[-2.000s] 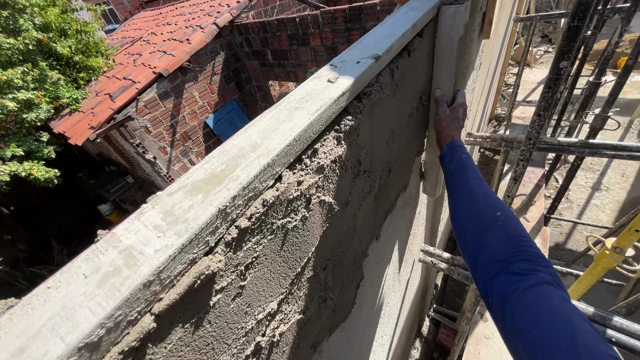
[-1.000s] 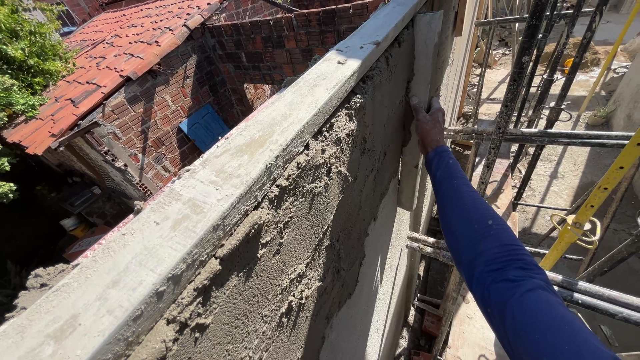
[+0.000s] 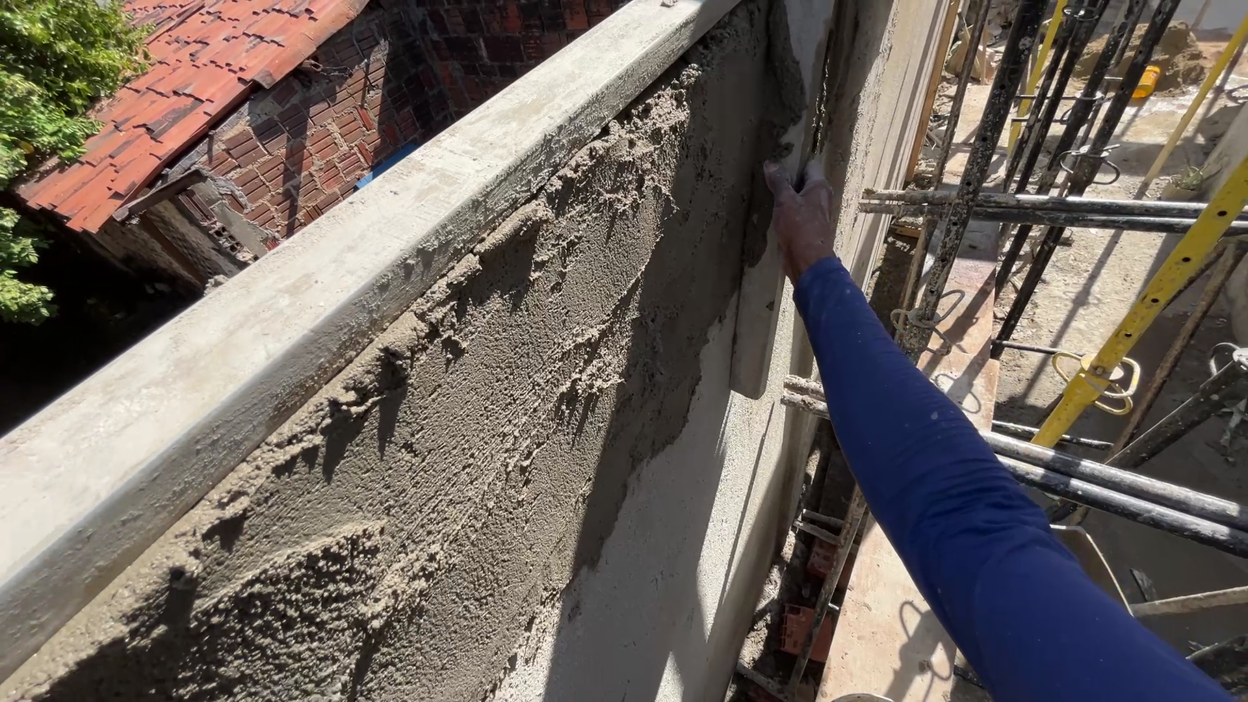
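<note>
My right hand, at the end of a blue sleeve, grips the edge of a long mortar-smeared straightedge board. The board stands nearly upright against the wall face, at the far end of the fresh mortar. Rough wet mortar covers the upper part of the wall, smoother and darker near the board. Below it shows a paler, flat wall surface. A light concrete coping runs along the wall's top. My left hand is out of view.
Scaffold tubes and a yellow perforated prop stand to the right, beside a plank walkway. Dark upright poles rise past the hand. Beyond the wall lie a red tiled roof, a brick wall and green foliage.
The board was upright against the wall with its face in plain view; now its lower end leans slightly left and dark mortar shows along its upper part. My right hand remains on it.
</note>
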